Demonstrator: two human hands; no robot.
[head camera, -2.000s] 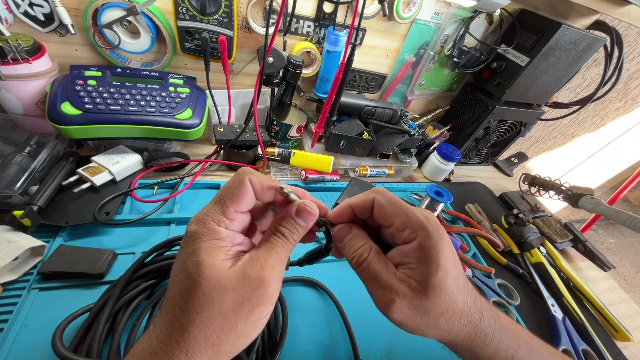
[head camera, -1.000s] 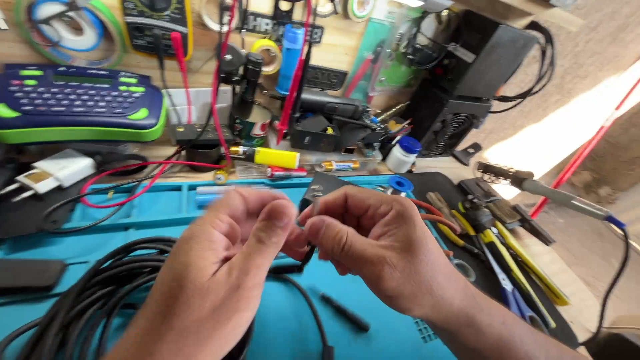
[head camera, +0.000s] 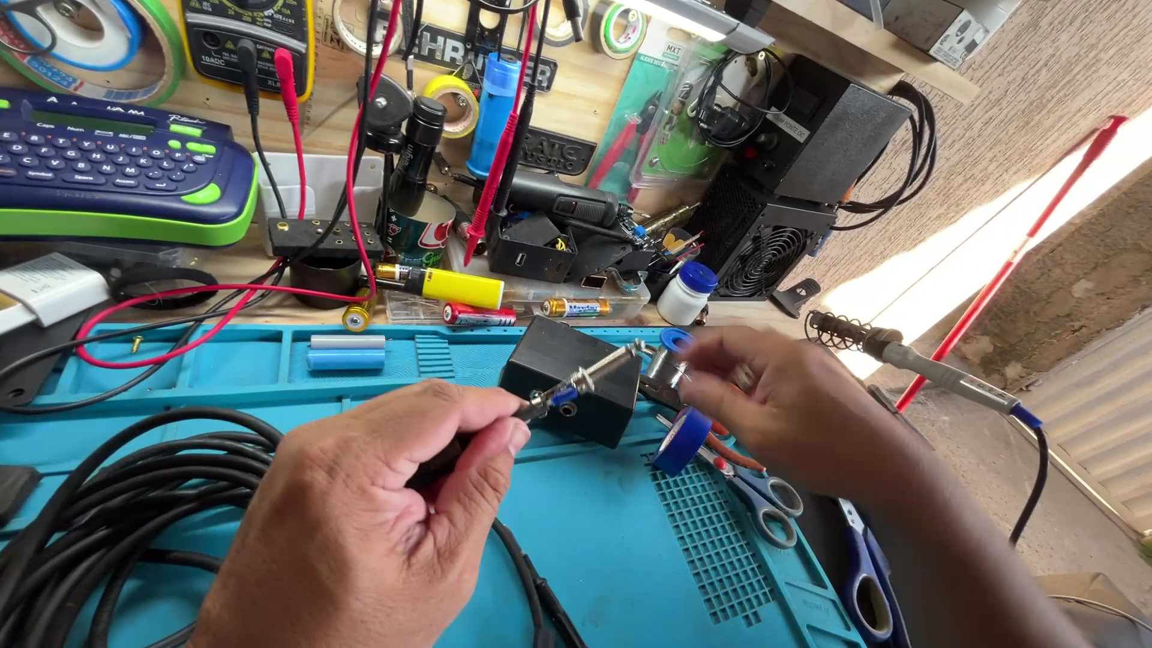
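My left hand (head camera: 387, 513) pinches the end of a black cable between thumb and forefinger; a metal audio plug (head camera: 607, 362) with a blue wire end stands out from the fingertips, pointing up and right. Behind it a black box (head camera: 576, 360) with metal jacks sits on the teal work mat (head camera: 594, 531). My right hand (head camera: 765, 396) is blurred and lies beside the solder spool (head camera: 666, 355), its fingers near a small shiny thing; whether they hold it I cannot tell. A roll of blue tape (head camera: 682, 441) is just below that hand. The coiled black cable (head camera: 135, 486) lies at left.
Scissors (head camera: 765, 499) lie on the mat's right side. A soldering iron (head camera: 936, 369) rests in a coil holder at right. Along the back are a label maker (head camera: 117, 171), a yellow lighter (head camera: 463, 288), batteries (head camera: 576, 308), red and black probe leads (head camera: 301, 135) and a white bottle (head camera: 688, 292).
My hands have moved apart: the right one has gone right to the solder spool, while the left keeps hold at the cable end. The metal plug is now plainly in sight.
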